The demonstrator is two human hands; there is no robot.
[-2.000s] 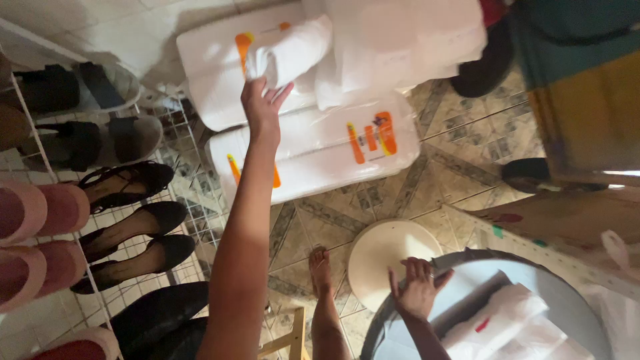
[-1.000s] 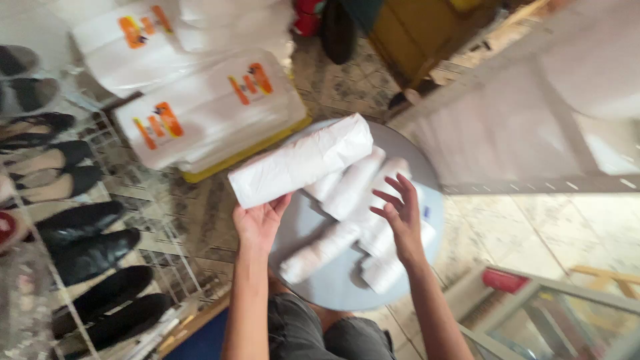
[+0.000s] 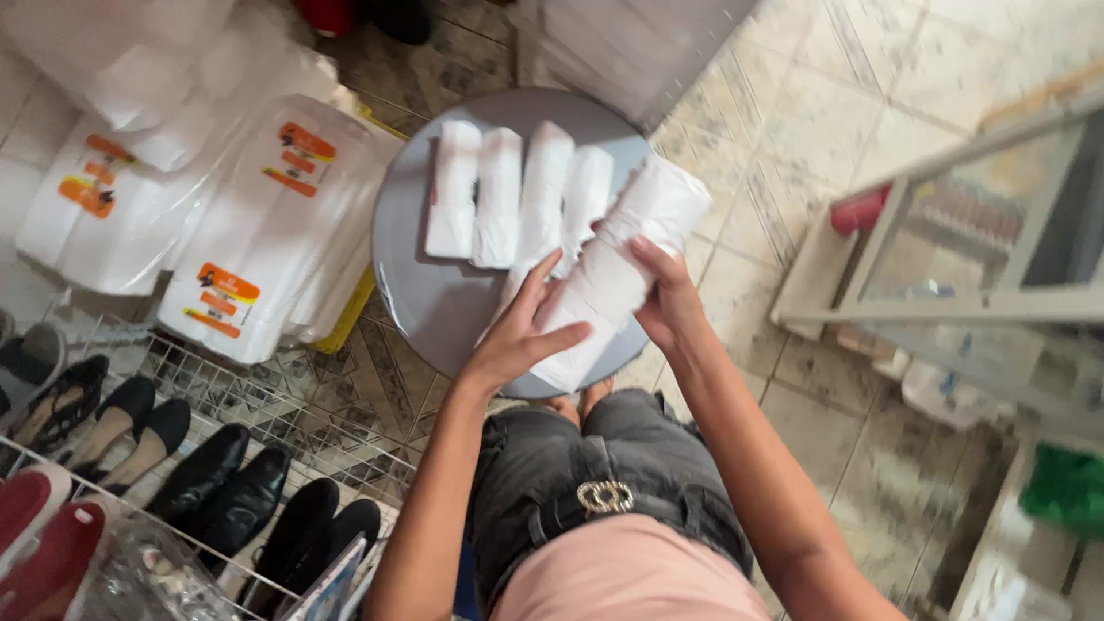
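Between both hands lies a large white plastic-wrapped roll [image 3: 608, 280], tilted over the right part of a round grey table [image 3: 414, 293]. My left hand [image 3: 522, 336] grips its near left side, fingers spread along it. My right hand [image 3: 664, 289] holds its right side with the thumb on top. Several slimmer white wrapped rolls [image 3: 498, 194] lie side by side on the tabletop, just beyond my left hand. The big roll and my left hand partly hide some of them.
Plastic-wrapped packs of white foam containers [image 3: 259, 224] with orange labels stand at the left. Below them is a white wire rack [image 3: 285, 414] with black shoes [image 3: 216, 483]. A glass-fronted cabinet [image 3: 949, 306] stands at the right on the tiled floor. A whitish panel [image 3: 621, 43] borders the table's far side.
My right hand, empty one second ago, now grips the large roll together with my left. The smaller rolls, scattered before, now lie more in a row. The view has shifted strongly.
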